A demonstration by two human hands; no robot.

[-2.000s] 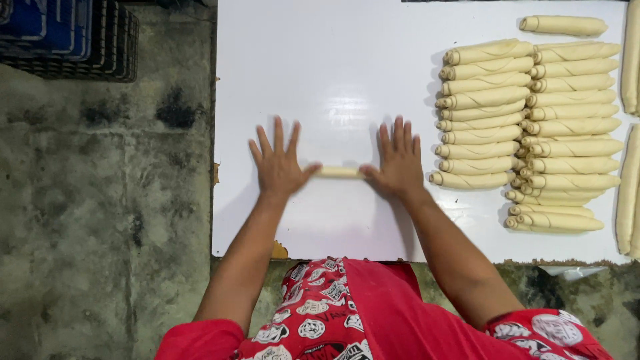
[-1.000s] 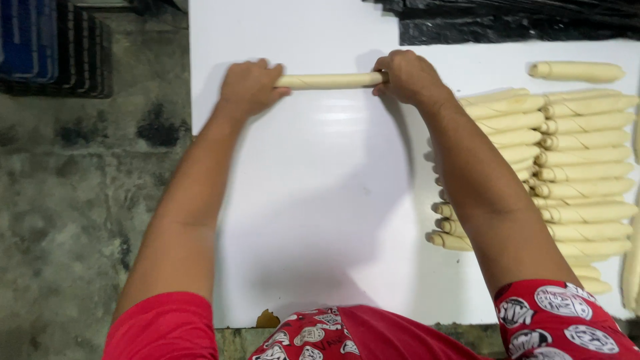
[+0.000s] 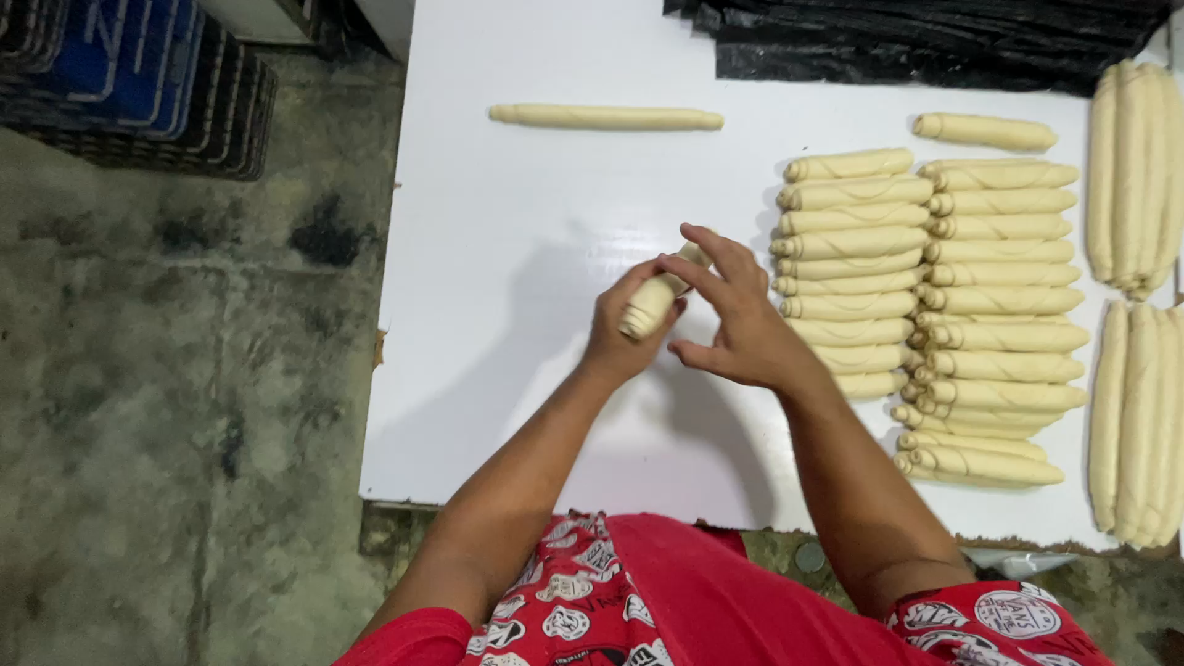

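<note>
My left hand [image 3: 624, 324] is wrapped around a short rolled dough piece [image 3: 650, 303], which is held tilted above the white table [image 3: 481, 388]. Just right of it, my right hand [image 3: 735, 310] has its fingers spread, the fingertips at the dough's far end; whether they grip it cannot be told. A longer, thinner dough roll [image 3: 606, 117] lies crosswise on the table beyond both hands. To the right, rolled dough pieces are lined up in two columns, a left one [image 3: 856, 243] and a right one [image 3: 1004, 301], with a single dough roll [image 3: 985, 131] behind them.
Long dough rolls [image 3: 1136, 176] lie side by side at the right edge, with another group [image 3: 1142, 425] nearer me. Black plastic sheeting [image 3: 906, 46] covers the far right of the table. Stacked crates [image 3: 139, 83] stand on the concrete floor [image 3: 185, 370] at left.
Both hands have let go of the long dough roll, which now lies on the table. They have come back towards me, and a shorter dough roll is in my left hand.
</note>
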